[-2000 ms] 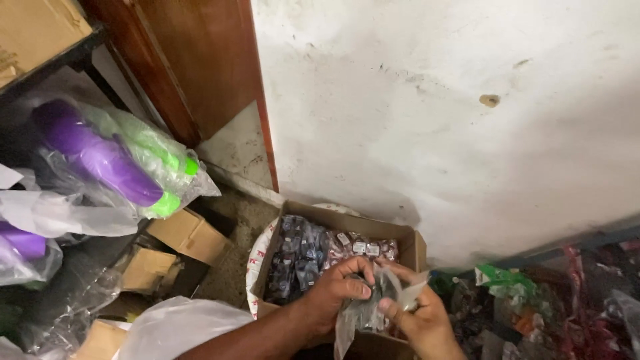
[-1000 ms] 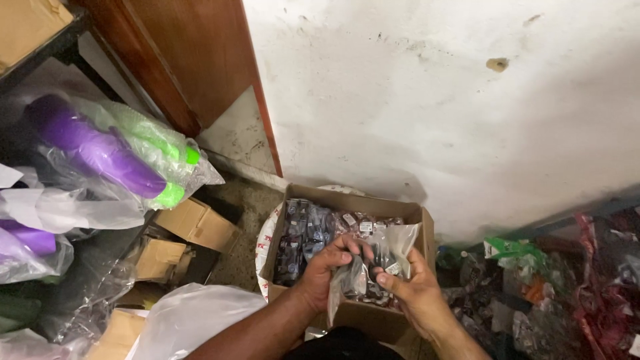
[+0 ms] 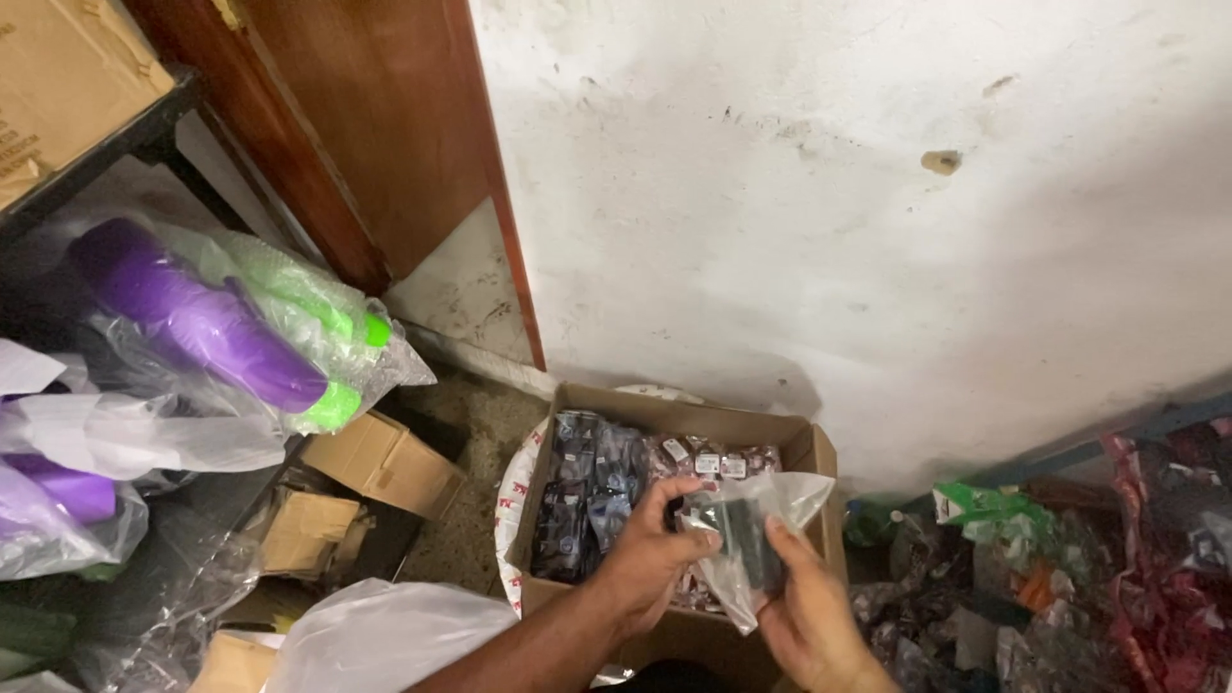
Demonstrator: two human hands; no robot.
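Observation:
A clear plastic bag (image 3: 736, 544) with a dark item inside is held between my two hands, above an open cardboard box (image 3: 828, 472). My left hand (image 3: 654, 549) pinches the bag's left side between thumb and fingers. On the right side, my right hand (image 3: 804, 597) grips the bag, its thumb over the dark item. Inside the box lie dark packaged items (image 3: 568, 491) in rows at the left, and reddish packets (image 3: 712, 457) with white labels behind my hands. Exactly what the dark item is cannot be made out.
Purple and green plastic items (image 3: 217, 327) in clear wrap stick out at the left. Small cardboard boxes (image 3: 385, 467) lie beneath them. A black metal shelf (image 3: 115, 135) holds a large carton. Beyond the open box rises a stained white wall (image 3: 751, 212). Crumpled plastic wrappers (image 3: 1001, 597) are heaped at the right.
The bag was bunched between my fingers two seconds ago. It is now spread flatter, and the dark item shows plainly through it.

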